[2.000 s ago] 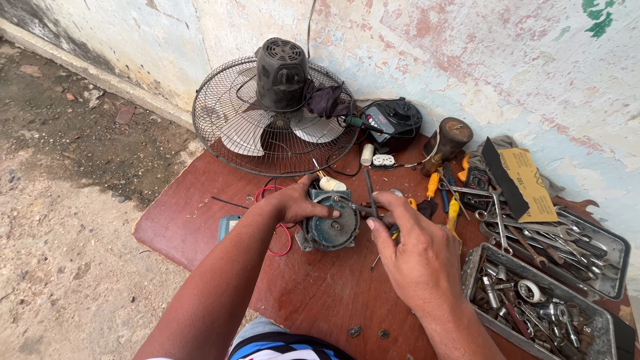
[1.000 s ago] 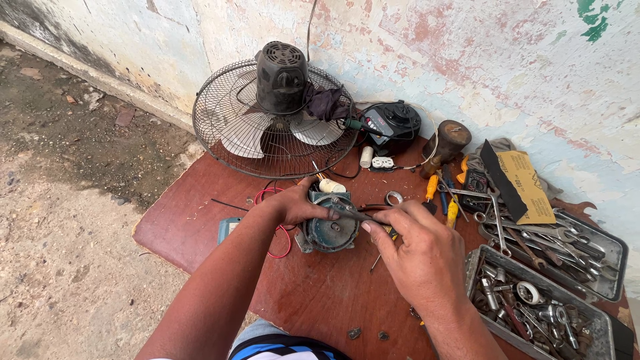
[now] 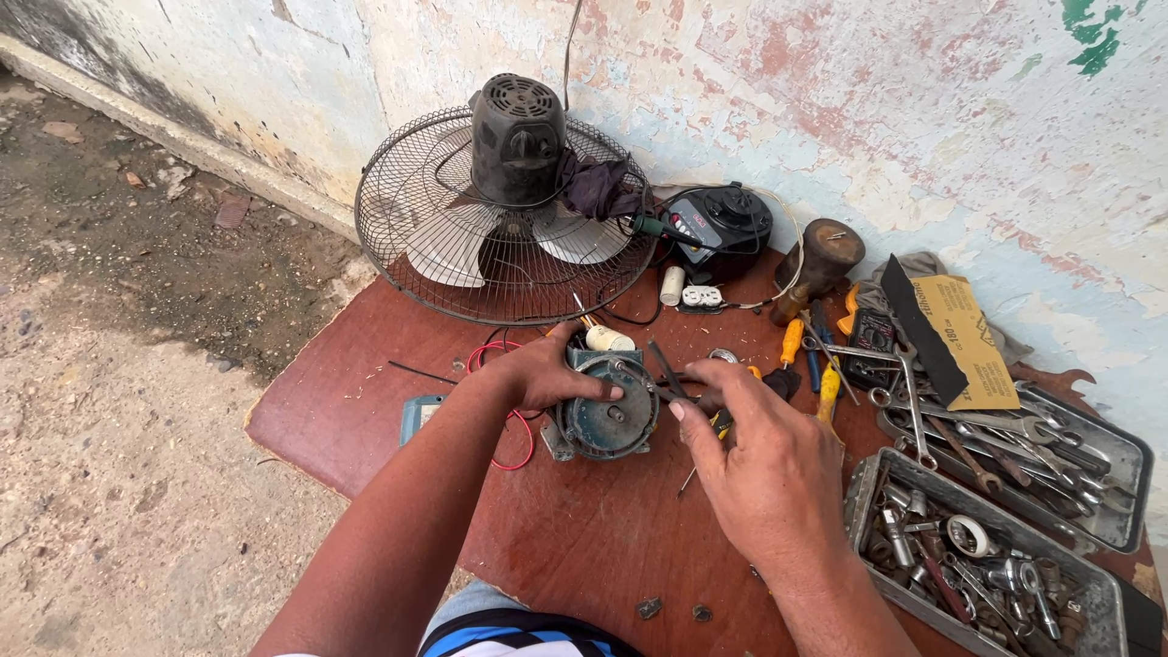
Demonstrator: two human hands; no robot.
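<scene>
A small electric motor with a round greenish end cover and a shaft stub stands on the red-brown wooden table, a cream cylindrical capacitor at its top. My left hand grips the motor from the left, thumb on the cover. My right hand pinches a dark, thin metal tool between thumb and fingers at the cover's right edge. The tool's exact kind is unclear, and the fingers hide part of it. Red wire loops beside the motor.
A caged fan lies behind the motor, near a black fan base and a white outlet. Screwdrivers, wrenches and a metal tray of sockets occupy the right side. A blue-framed meter is at the left.
The dark tool in my right hand has changed its angle: it lay across the cover one second ago and now points up beside the cover's right edge. My left hand stays on the motor.
</scene>
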